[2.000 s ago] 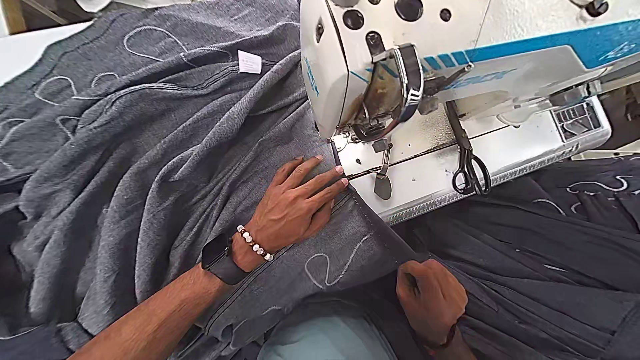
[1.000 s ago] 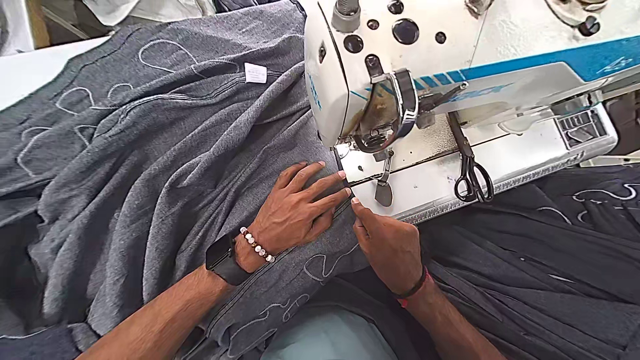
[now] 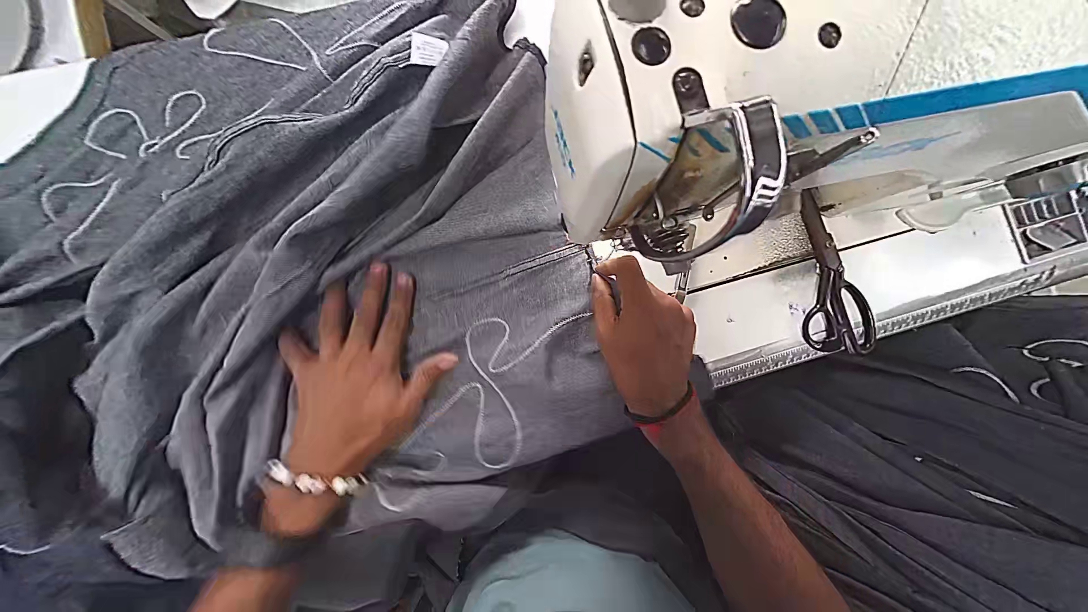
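Note:
Dark grey knit fabric (image 3: 476,280) with loose pale thread chains is spread at the left and centre, its right edge reaching the needle area of a white sewing machine (image 3: 595,127). My left hand (image 3: 353,391), fingers spread, lies flat on the fabric to the left of the needle area, slightly blurred. It wears a beaded bracelet and a dark watch. Just below the presser-foot area, my right hand (image 3: 642,331) pinches the fabric's edge between thumb and fingers. The needle itself is hidden behind the machine's guard and parts.
Black-handled scissors (image 3: 837,314) lie on the machine bed (image 3: 756,314), right of my right hand. A measuring scale runs along the bed's front edge. More dark fabric (image 3: 918,459) is heaped at the lower right. A white label (image 3: 428,49) shows on the cloth at upper left.
My left hand has moved left, away from the needle area, and its fingers have spread. My right hand has come up from the lower cloth to the fabric edge by the needle area.

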